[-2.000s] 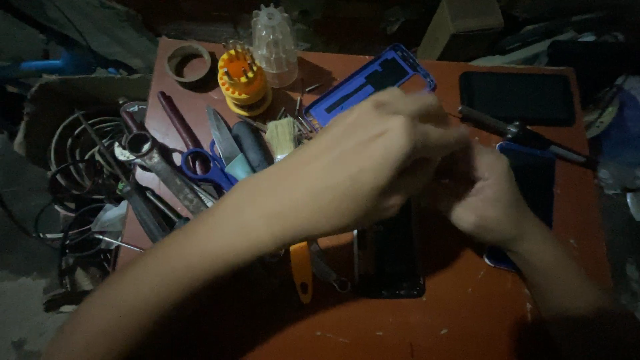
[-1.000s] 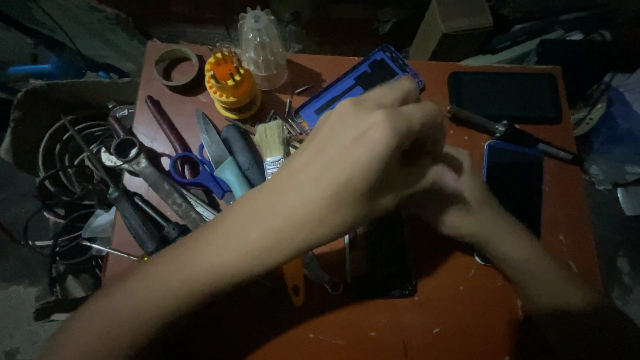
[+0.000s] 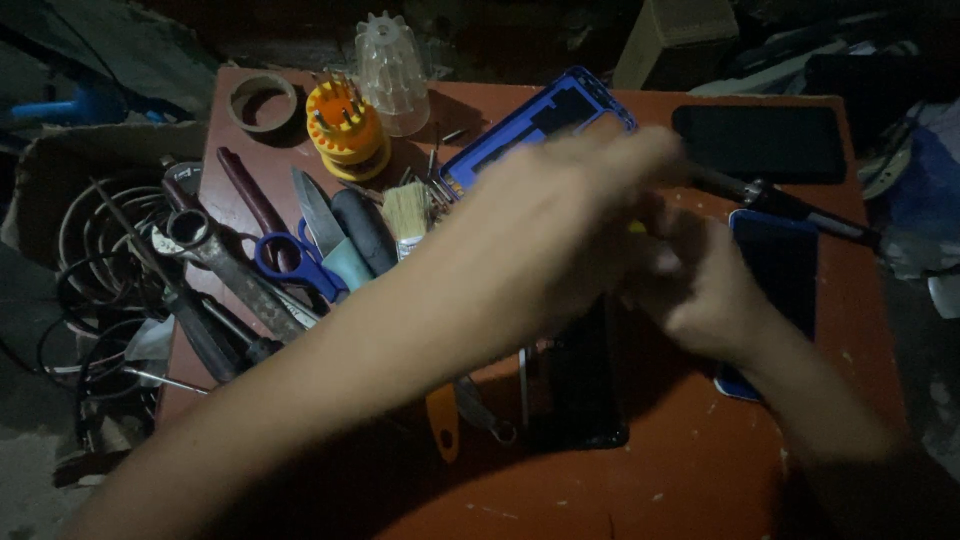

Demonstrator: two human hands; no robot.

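Observation:
My left hand (image 3: 570, 195) is raised over the middle of the table, blurred, its fingers bent toward my right hand (image 3: 690, 270). Something small and yellow shows between the two; what either hand holds is hidden. Below them lies a dark phone or screen (image 3: 574, 382), partly covered by my left forearm. Behind my left hand is a blue phone back cover or frame (image 3: 525, 124), tilted on the table. A phone with a blue edge (image 3: 776, 262) lies under and beside my right wrist. A black-handled tool, perhaps a soldering iron (image 3: 795, 202), lies beyond it.
A yellow screwdriver-bit holder (image 3: 346, 135), its clear cover (image 3: 391, 79) and a tape roll (image 3: 262, 105) stand at the back left. Blue-handled scissors (image 3: 292, 262), a wrench (image 3: 240, 270), a knife (image 3: 330, 225) and a paintbrush (image 3: 407, 210) crowd the left. Another dark phone (image 3: 759, 142) lies back right.
Both hands stay together over the middle of the table, with small shifts of the fingers. The things on the table keep their places.

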